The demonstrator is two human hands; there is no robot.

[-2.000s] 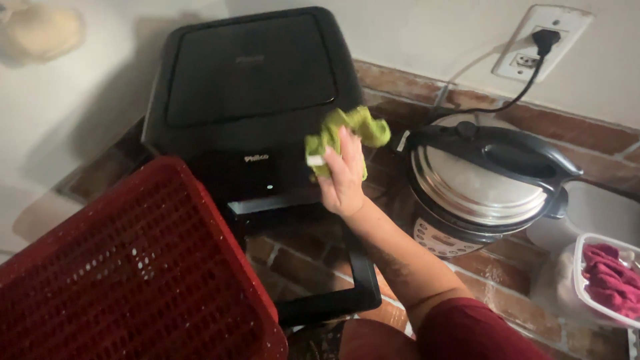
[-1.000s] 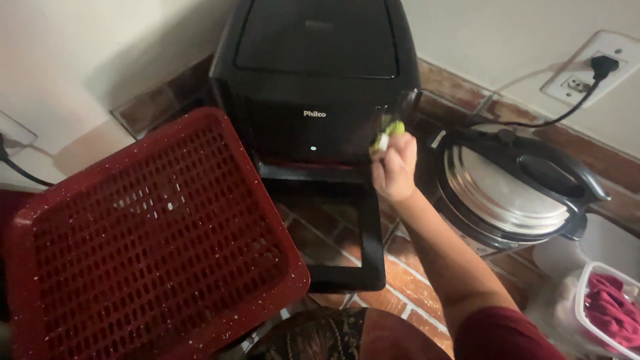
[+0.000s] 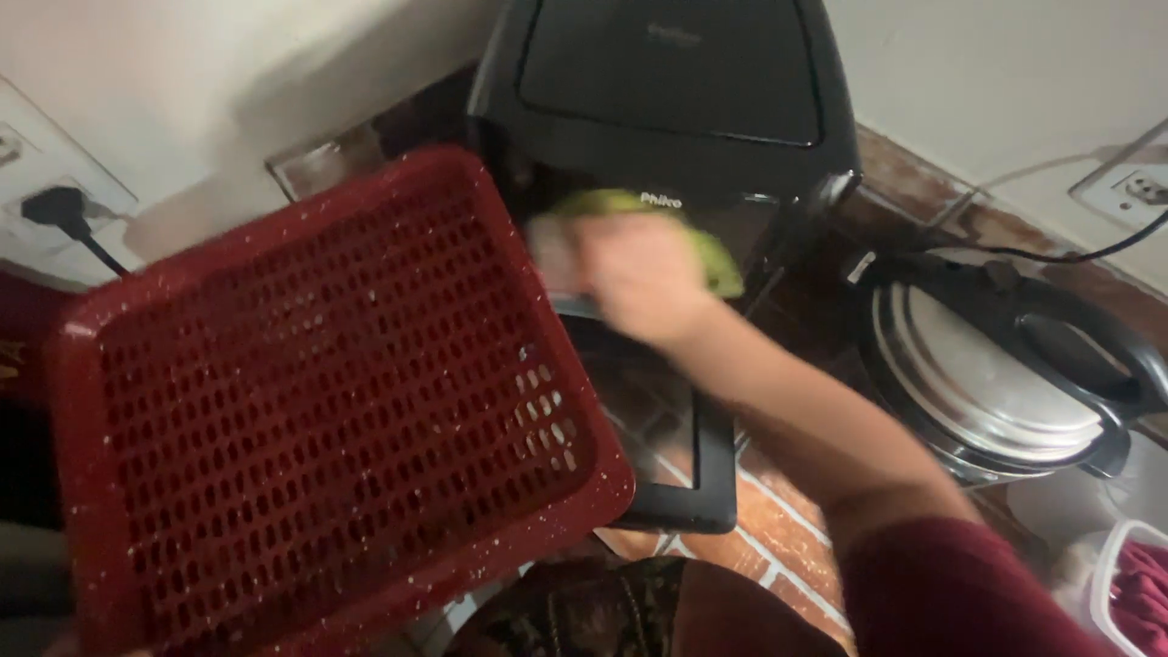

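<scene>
My right hand (image 3: pixel 639 274), blurred, presses a green cloth (image 3: pixel 716 263) against the front panel of a black Philco countertop oven (image 3: pixel 675 82). Below it the oven's windowed door (image 3: pixel 671 506) hangs down open. In front and to the left, a red speckled perforated tray (image 3: pixel 338 401) is held up, tilted, and covers part of the oven's left side. Of my left hand only a sliver (image 3: pixel 100 650) shows at the bottom left edge, by the tray's lower corner; its fingers are mostly hidden.
An electric pressure cooker (image 3: pixel 995 365) with a steel lid stands right of the oven. A plastic container (image 3: pixel 1109 584) with dark pink cloth is at the lower right. Plugged outlets are on the walls at left (image 3: pixel 55 164) and right (image 3: pixel 1136 192). The counter (image 3: pixel 785 538) is brick-patterned.
My right hand has moved with the green cloth from the right side of the oven's front panel leftward across it. The view has shifted.
</scene>
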